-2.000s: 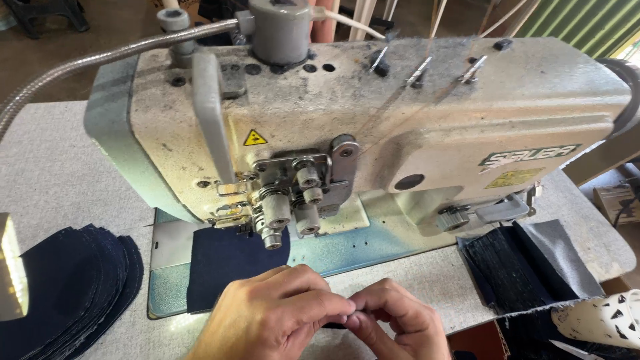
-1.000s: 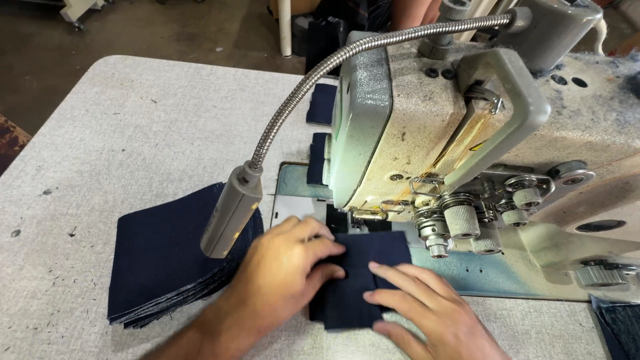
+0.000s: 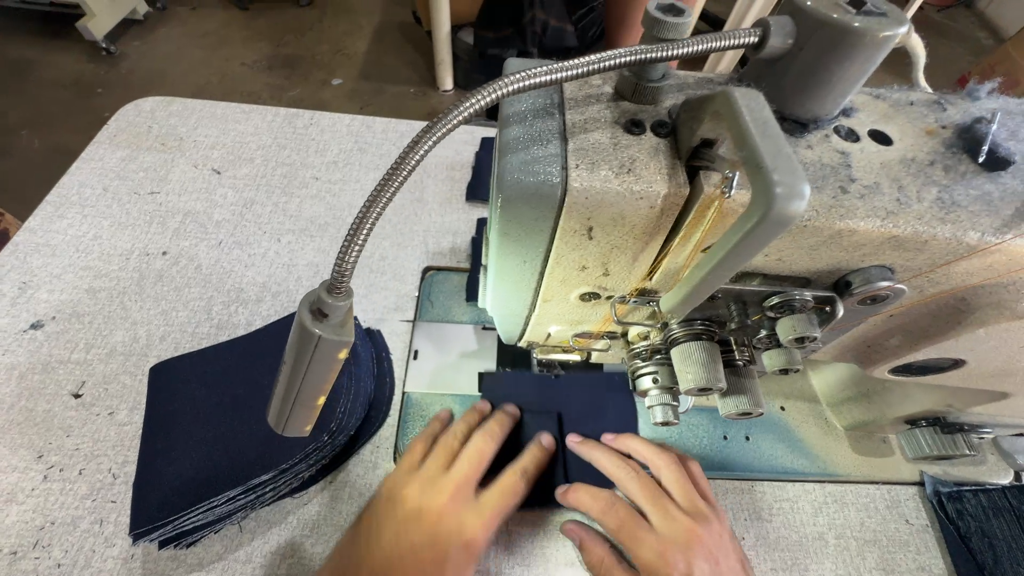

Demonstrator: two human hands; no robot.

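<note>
Navy denim fabric (image 3: 596, 400) lies on the bed of an industrial sewing machine (image 3: 624, 184), its far edge close to the needle area, which is mostly hidden. A narrower folded piece rests on top, its fold running toward me. My left hand (image 3: 456, 480) lies with spread fingers over the left part of the fabric, the index fingertip on the folded piece. To the right, my right hand (image 3: 652, 504) has its fingers flat on the cloth beside that fold. Neither hand grips the cloth; both rest on it from above.
A stack of curved-edge navy denim pieces (image 3: 216, 424) sits left on the table (image 3: 240, 200), under a lamp head (image 3: 312, 360) on a flexible metal neck (image 3: 416, 152). Small navy pieces (image 3: 480, 172) lie behind the machine head. More denim (image 3: 980, 520) is at lower right. A person stands beyond.
The view has swung left since the oldest frame. My hands, close together there, are now spread on the fabric. Since one second ago, my left hand has flattened over the fabric's left part.
</note>
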